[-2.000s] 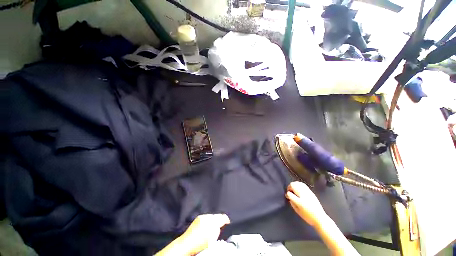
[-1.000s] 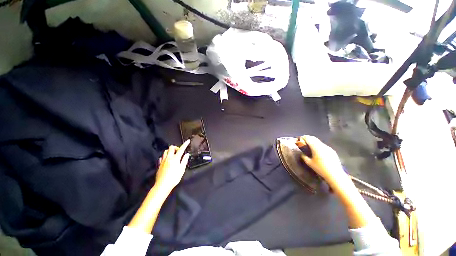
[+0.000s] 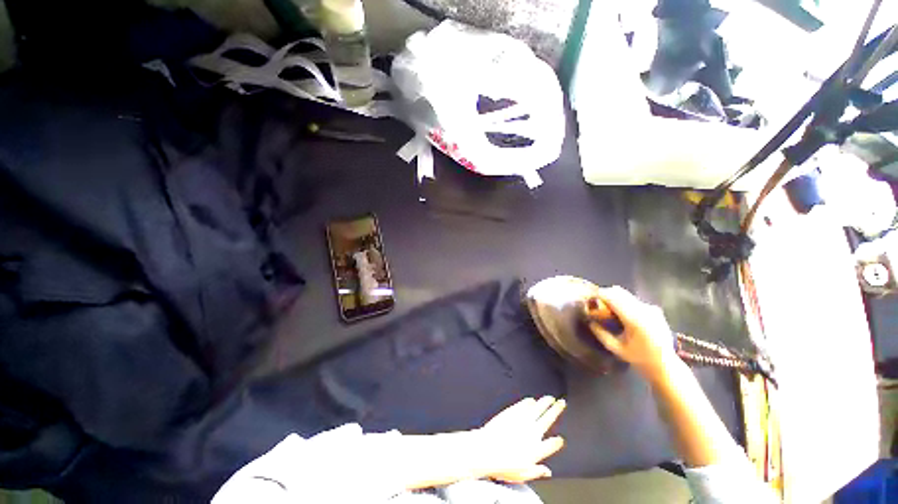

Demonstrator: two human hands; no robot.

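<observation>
A dark garment piece (image 3: 433,359) lies spread across the covered table, running from the heap on the left toward the iron. My right hand (image 3: 635,330) is closed around the handle of the steam iron (image 3: 559,313), whose silver pointed soleplate end is at the cloth's right end. The hand hides most of the handle. My left hand (image 3: 527,438) lies with fingers apart on the cloth's near edge and holds nothing. A smartphone (image 3: 360,268) with a lit screen lies behind the cloth, left of centre.
A dark garment pile (image 3: 108,246) fills the left. Behind are a bottle (image 3: 347,54), white strips (image 3: 266,65), a crumpled white bag (image 3: 482,98) and a thin tool (image 3: 345,134). A white box (image 3: 650,153) stands rear right. The iron's hose (image 3: 714,352) runs right, near hanging cables (image 3: 724,241).
My left hand has left the phone and moved right and nearer, onto the cloth's near edge. My right hand took hold of the iron and still holds it. The camera view has shifted.
</observation>
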